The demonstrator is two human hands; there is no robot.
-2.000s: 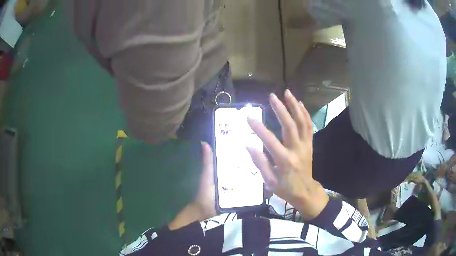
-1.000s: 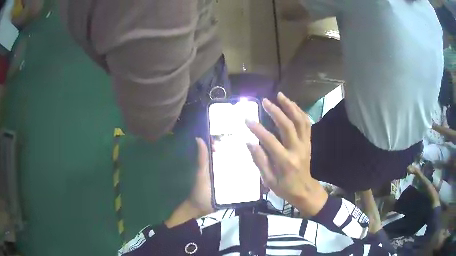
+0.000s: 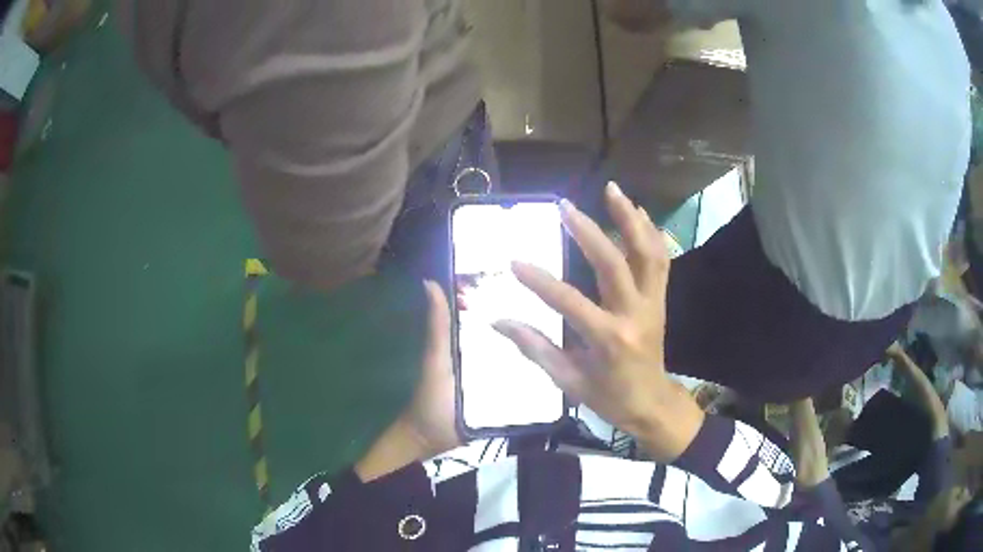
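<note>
A black smartphone point(image 3: 509, 372) with a bright, mostly white screen is upright in front of my chest. A metal ring stands at its top edge. My left hand point(image 3: 433, 388) holds the phone from its left side and from below; its thumb lies along the left edge and the other fingers are hidden behind the phone. My right hand point(image 3: 620, 323) is over the right half of the screen with its fingers spread and holds nothing. Its thumb and index finger are over the middle of the screen; whether they touch it I cannot tell.
A person in a brown top point(image 3: 323, 140) stands close ahead on the left, a person in a light grey top point(image 3: 862, 162) on the right. Brown cartons point(image 3: 690, 135) lie between and beyond them. Yellow-black tape point(image 3: 253, 377) crosses the green floor point(image 3: 129, 323). Several people are at the lower right.
The phone and both hands sit slightly higher in view. My right thumb and index finger have moved left across the screen. The screen content differs from two seconds ago, with a small dark and red patch.
</note>
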